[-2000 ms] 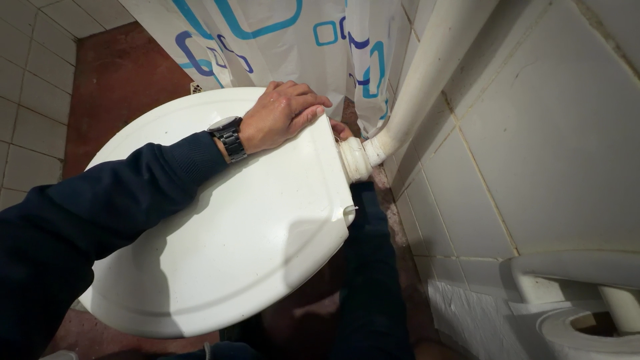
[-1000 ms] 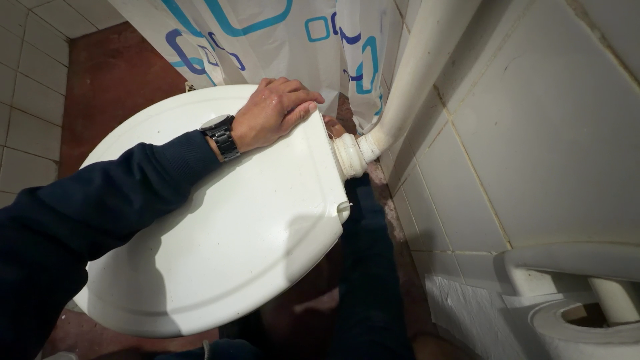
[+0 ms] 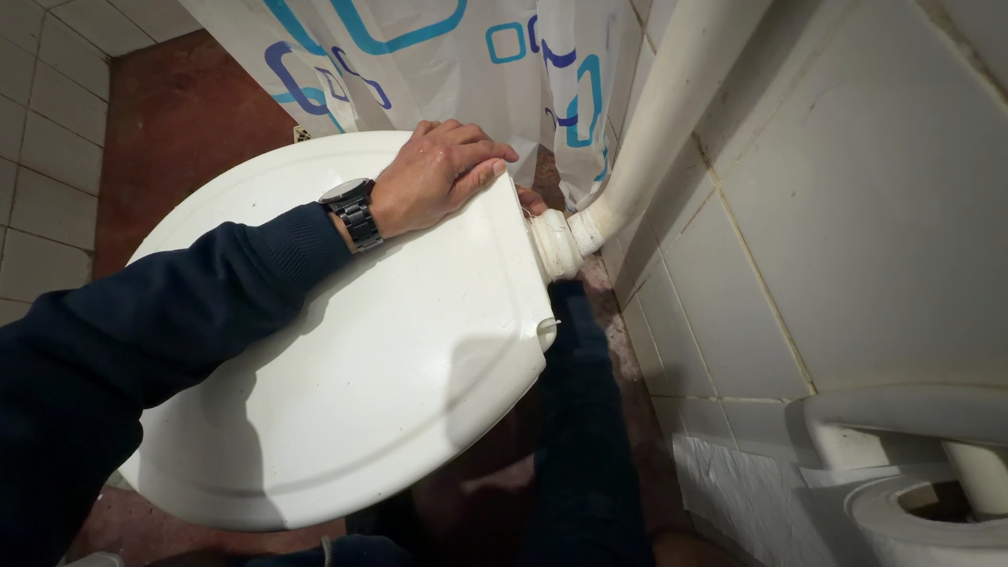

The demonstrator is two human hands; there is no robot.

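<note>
A white toilet lid (image 3: 370, 339) lies closed over the toilet bowl. My left hand (image 3: 445, 173), with a dark metal-band watch at the wrist, grips the lid's far rear corner, thumb on top and fingers curled over the edge. Behind the hinge edge, a few fingers of my right hand (image 3: 531, 201) show low beside the white pipe joint (image 3: 557, 244); the rest is hidden under the lid and the joint. My right sleeve (image 3: 587, 394) runs up from below to that spot. The joint links the toilet to a thick white flush pipe (image 3: 677, 102).
A white shower curtain (image 3: 441, 79) with blue shapes hangs behind the toilet. White wall tiles (image 3: 850, 197) rise at the right. A toilet paper roll (image 3: 906, 512) sits in a holder at lower right. Reddish floor (image 3: 165, 157) shows at the left.
</note>
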